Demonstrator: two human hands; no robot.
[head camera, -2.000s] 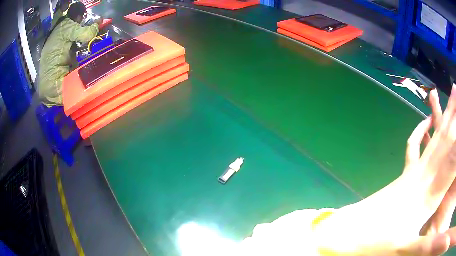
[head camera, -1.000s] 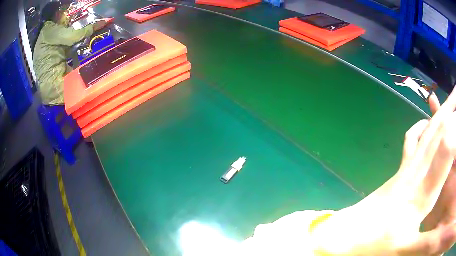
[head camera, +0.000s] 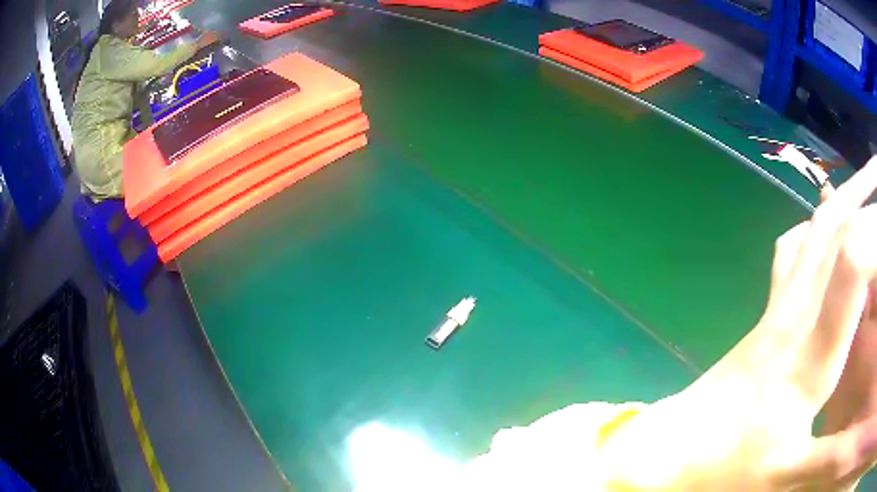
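A small silver stick with a pale end, likely a USB flash drive (head camera: 451, 323), lies loose on the green surface, untouched. My left hand (head camera: 803, 317) is at the right edge, overexposed and partly cut off. Its fingers are extended upward, and I see nothing held in it. A darker patch of skin against it at the edge looks like part of my right hand (head camera: 859, 370), mostly out of the picture; its grip is hidden. A black tablet (head camera: 226, 113) lies on a stack of orange foam pads (head camera: 260, 173) at the left.
More pads with tablets stand at the back left and back right (head camera: 625, 60). White and red scraps (head camera: 800, 161) lie on the far ledge near my fingertips. A person in a green smock (head camera: 106, 106) sits at the far left, beside blue shelving. Lamp glare lies on the near bench.
My left fingers, spread apart earlier, are now closer together and tilted further right against the other skin patch. The person at the left has shifted posture. The USB stick has not moved on the bench.
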